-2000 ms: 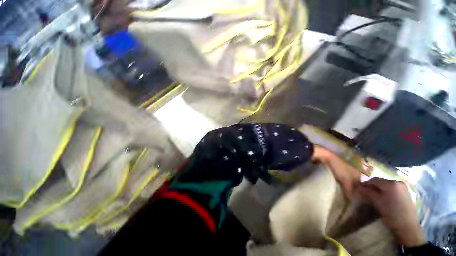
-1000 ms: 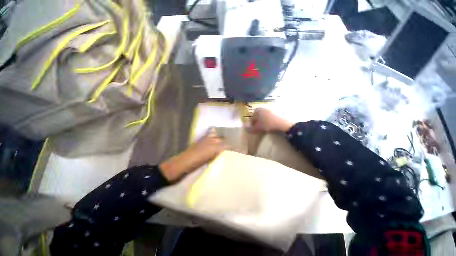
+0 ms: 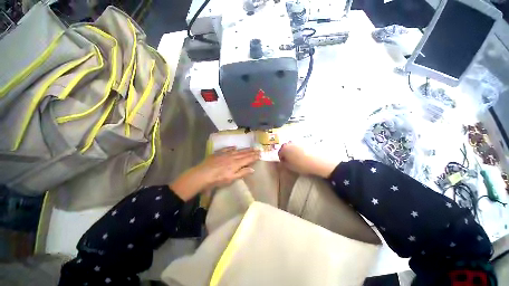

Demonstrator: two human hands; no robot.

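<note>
A beige bag body (image 3: 301,246) with a yellow binding (image 3: 237,234) lies open in front of me, its far edge under the head of the sewing machine (image 3: 259,92). My left hand (image 3: 229,166) lies flat on the bag's far part with its fingers pointing right, just left of the yellowish work clamp (image 3: 268,138). My right hand (image 3: 298,160) has its fingers curled at the bag's edge, just right of and below the clamp. Whatever sits between its fingertips is too small to tell. The needle area is partly hidden by the clamp and head.
A pile of beige bag bodies (image 3: 83,111) with yellow edges lies at left. Metal fittings in clear plastic (image 3: 390,137) lie right of the machine. A control screen (image 3: 455,42) stands upper right. Brownish small parts (image 3: 479,142) and a green-handled tool (image 3: 490,185) lie at the right edge.
The view has turned from the left piles to the machine. The bag's far edge now sits at the clamp. My left hand has moved up and flattened on the bag; my right hand stays beside the clamp.
</note>
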